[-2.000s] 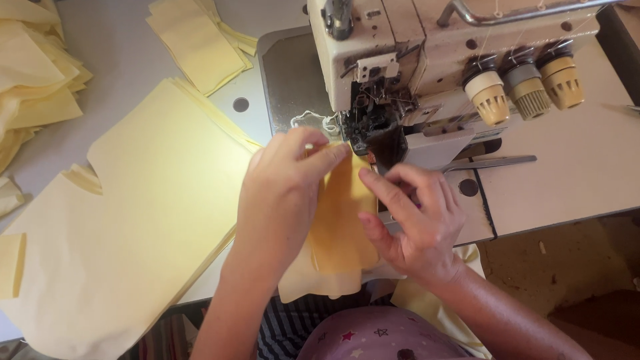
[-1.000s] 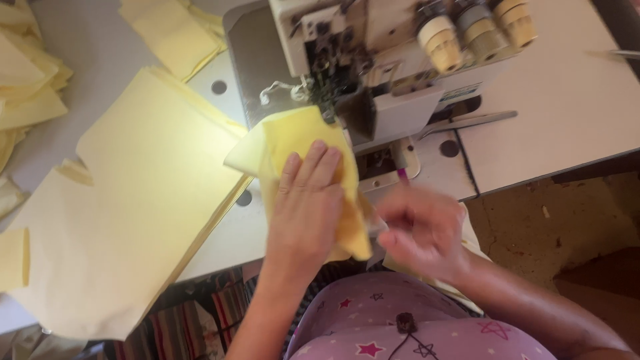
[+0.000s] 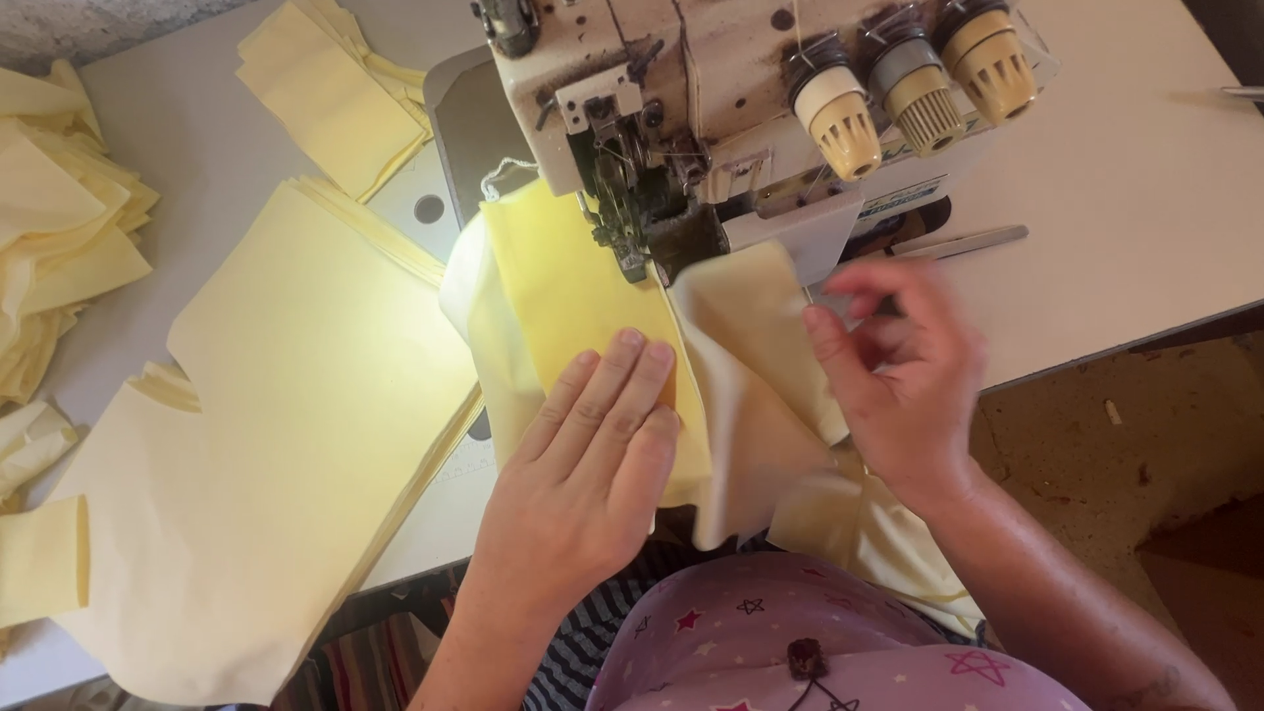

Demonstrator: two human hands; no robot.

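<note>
My left hand (image 3: 592, 474) lies flat, fingers together, on a yellow fabric piece (image 3: 563, 286) that runs up to the presser foot (image 3: 632, 265) of an overlock sewing machine (image 3: 612, 59). A paler cloth panel (image 3: 750, 365) joins or lies along its right side, folded and hanging toward my lap. My right hand (image 3: 899, 375) is raised at the right edge of that panel, thumb and fingers bent and blurred; whether it pinches the cloth is unclear. A white thread chain (image 3: 506, 173) shows behind the fabric.
Stacked pale yellow cut panels (image 3: 316, 395) cover the left of the table. Smaller pieces (image 3: 331, 99) lie at the upper left, beside a heaped fabric pile (image 3: 49, 227). Metal tweezers (image 3: 963, 242) rest right of the machine, under the tension dials (image 3: 839, 118). More cloth (image 3: 859, 513) hangs below the table edge.
The cloth, bunched under my left hand one second ago, now lies spread at the presser foot, with the paler panel out to the right. My right hand has moved up beside it.
</note>
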